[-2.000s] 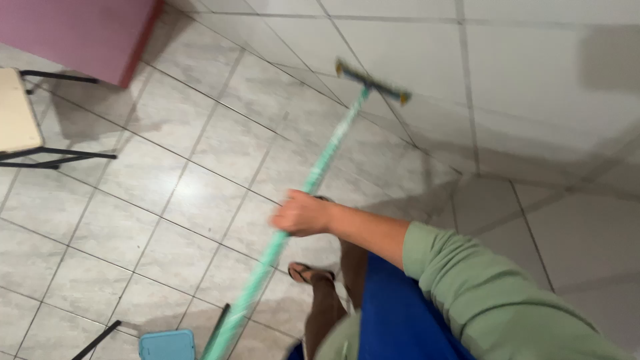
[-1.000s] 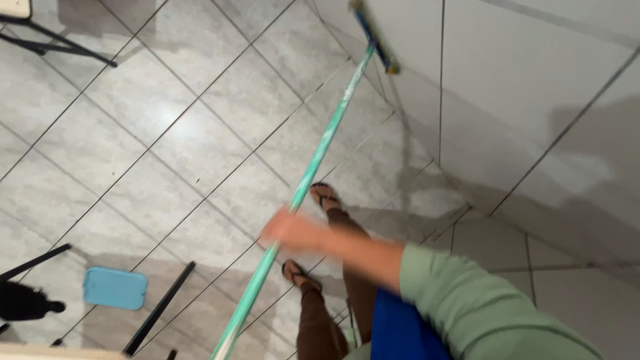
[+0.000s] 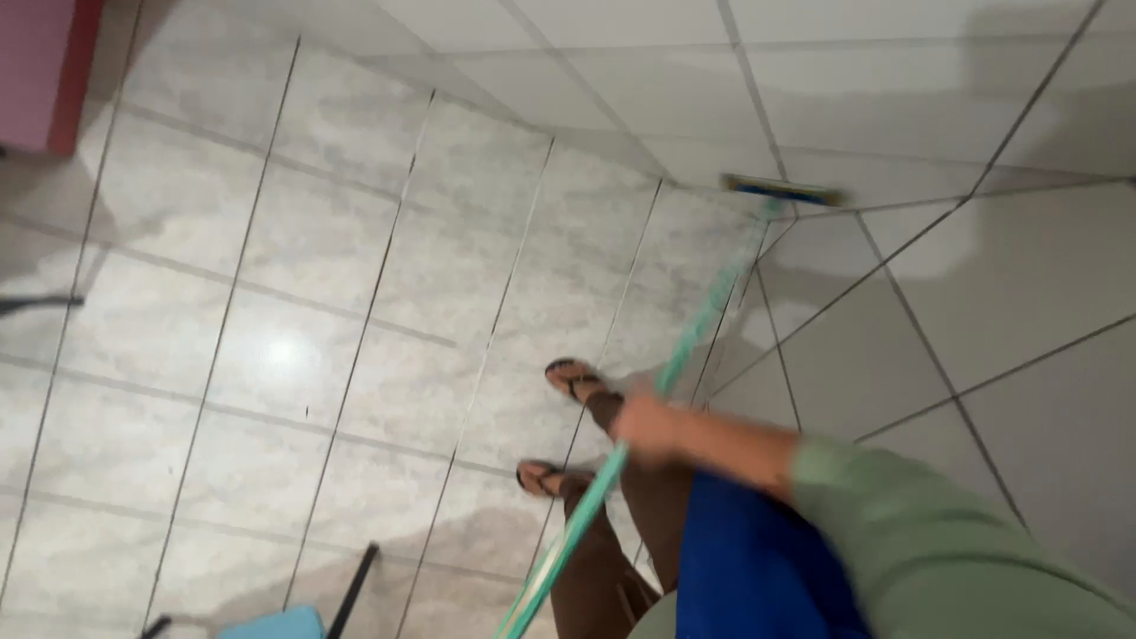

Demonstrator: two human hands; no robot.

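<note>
My right hand (image 3: 652, 426), blurred by motion, is closed around the middle of a long green pole (image 3: 581, 524). The pole slants from the bottom edge up to a narrow flat cleaning head (image 3: 783, 191), blue with yellowish ends, which lies against the white tiled wall (image 3: 621, 80) low down near a corner. Whether it is a squeegee or a brush I cannot tell. The lower end of the pole runs out of the frame. My left hand is not in view.
My feet in flip-flops (image 3: 572, 380) stand on the pale tiled floor (image 3: 444, 293). Black furniture legs (image 3: 355, 590) and a light blue object (image 3: 273, 624) are at the bottom left. A pink piece of furniture with a red edge (image 3: 67, 80) is at the upper left.
The cleaning head has moved along the wall to near the corner and has turned from steeply slanted to nearly level. My right hand still grips the pole. The view has shifted and turned.
</note>
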